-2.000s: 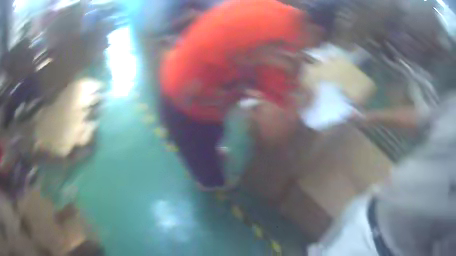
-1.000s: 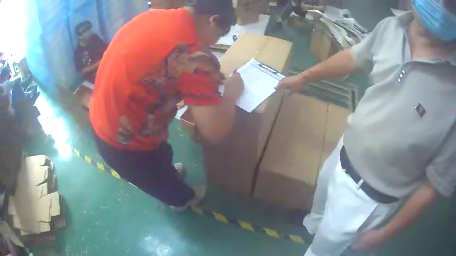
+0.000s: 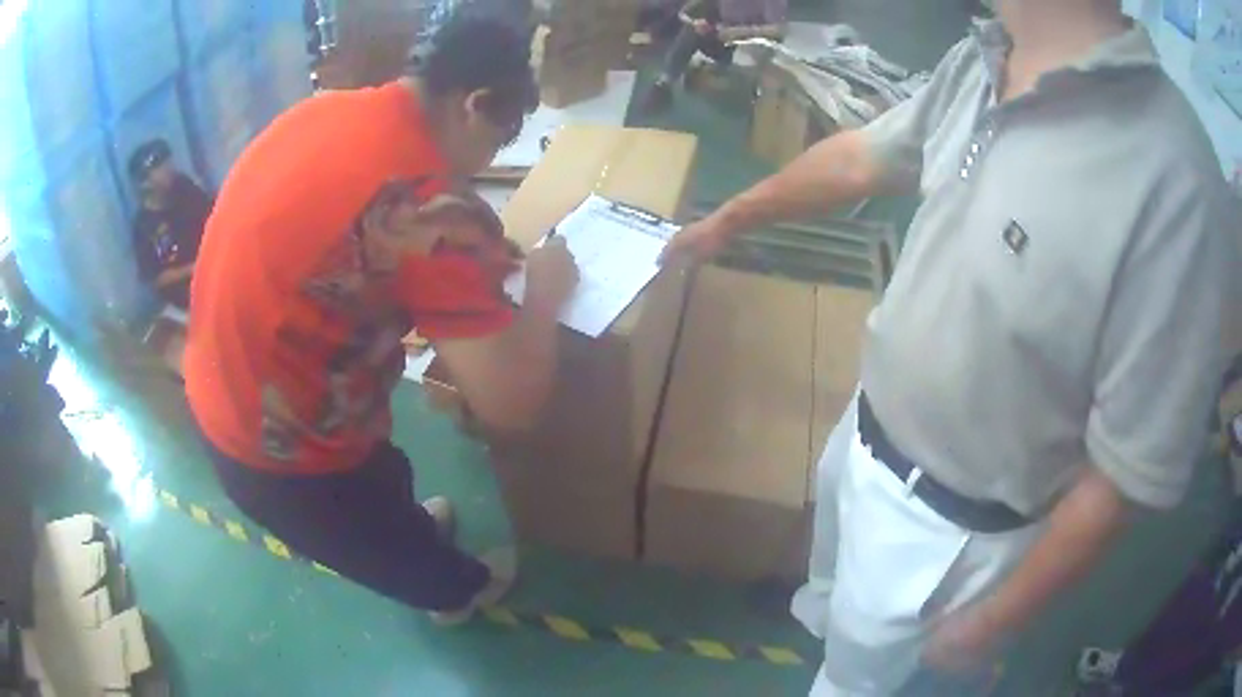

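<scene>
Neither of my hands is in the picture. In front of me a clipboard [image 3: 640, 215] with a white printed form [image 3: 609, 266] lies on a tall closed carton [image 3: 579, 422]. A person in a red shirt [image 3: 327, 232] bends over it with a hand on the form, seemingly holding a pen. A second person in a grey polo shirt [image 3: 1049, 272] and white trousers holds the clipboard's right edge with one hand; their other arm hangs down.
A lower closed carton [image 3: 736, 409] stands right of the tall one. Yellow-black tape [image 3: 640, 637] crosses the green floor [image 3: 313, 640]. Flattened cardboard [image 3: 82, 613] lies at the lower left. A seated person [image 3: 170, 225] is by the blue curtain [image 3: 136, 82]. Newspaper [image 3: 831, 82] is piled behind.
The picture is sharp again after the blur. Since one second ago the two people, clipboard and cartons have shifted left in view. The writing hand stays on the form.
</scene>
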